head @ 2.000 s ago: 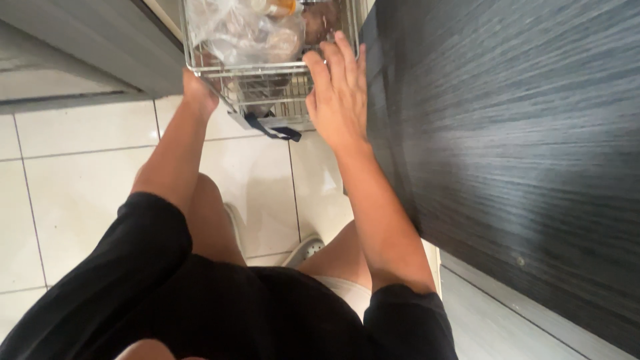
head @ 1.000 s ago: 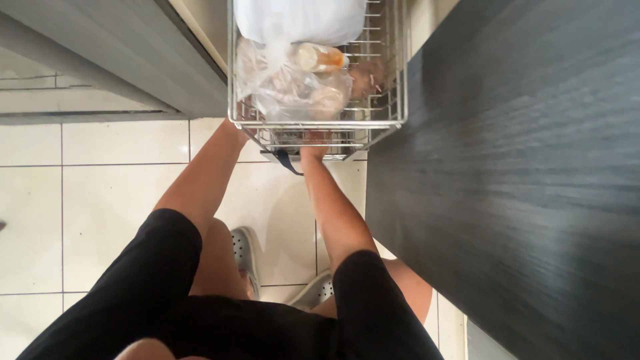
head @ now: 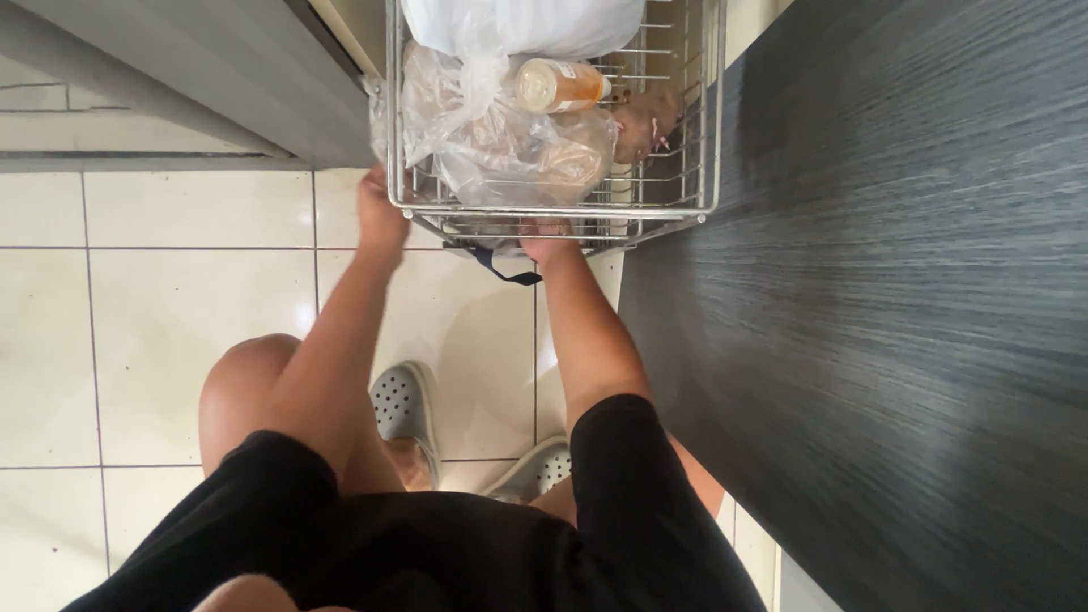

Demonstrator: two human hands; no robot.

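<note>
A pull-out wire basket (head: 557,209) holds clear plastic bags (head: 510,144), a small bottle of orange contents (head: 557,86), a brown potato with pink sprouts (head: 642,127) and a white plastic bag (head: 544,24). My left hand (head: 380,212) is at the basket's left side, its fingers mostly hidden near a bit of clear plastic. Under the top rim, my right hand (head: 548,236) reaches into a lower tier, seen partly through the wires; what its fingers touch is hidden. A dark strap (head: 507,270) hangs from the lower front, left of my right hand.
A dark wood-grain panel (head: 867,255) stands close along the right. At the upper left is a grey cabinet or door frame (head: 255,76). Cream floor tiles (head: 204,289) lie below, with my feet in grey perforated clogs (head: 404,404) under me.
My right hand has left the basket's top front rim and is now beneath it, at the lower tier. My left hand stays by the left side. The view has shifted.
</note>
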